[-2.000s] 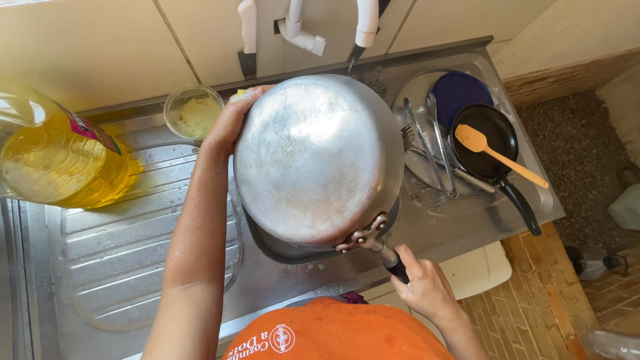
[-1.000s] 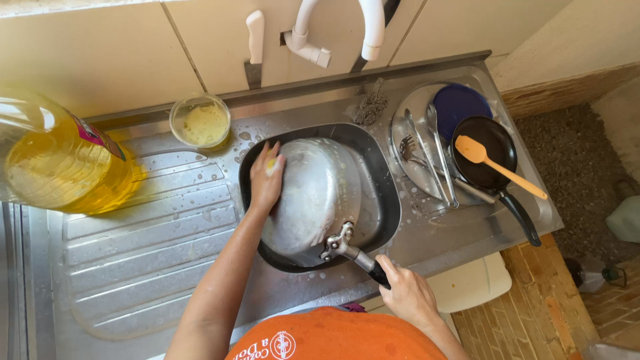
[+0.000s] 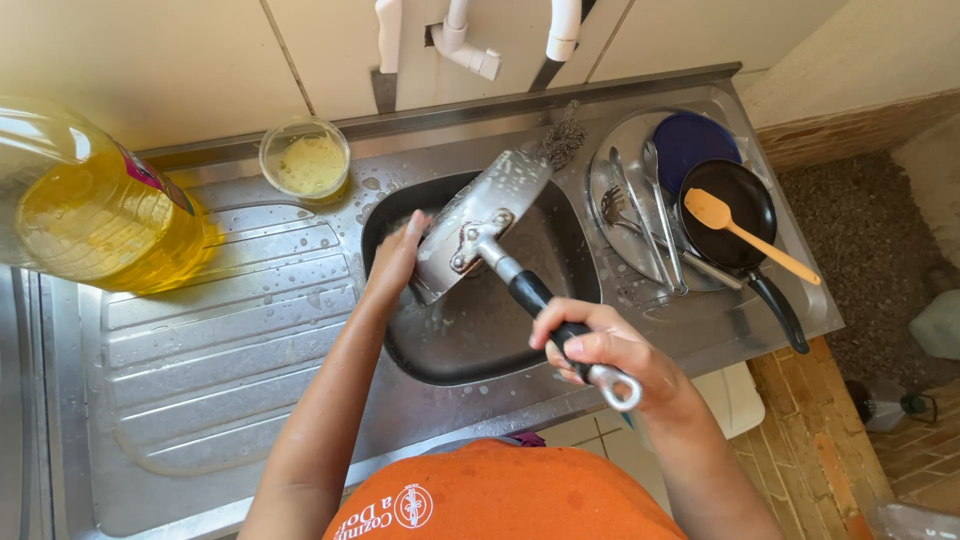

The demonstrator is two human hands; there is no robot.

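A metal saucepan, wet with suds, is tilted on its side over the sink basin. My right hand grips its black handle near the metal hanging loop. My left hand is at the pan's left edge, blurred, its fingers partly out of sight; whether it holds a sponge there does not show. Beyond the pan's far edge lies a steel wool scourer on the sink's rear ledge. A round plastic tub with yellowish, foamy contents stands to the left of the basin.
A large bottle of yellow liquid stands on the ribbed drainboard. To the right, a metal lid bears utensils, a blue lid and a small black frying pan with an orange spatula. White pipes and a white-handled knife are on the wall.
The saucepan, bottom up two seconds ago, came down to the basin and is now turned on its side. My right hand has kept its handle; my left hand has moved along its side.
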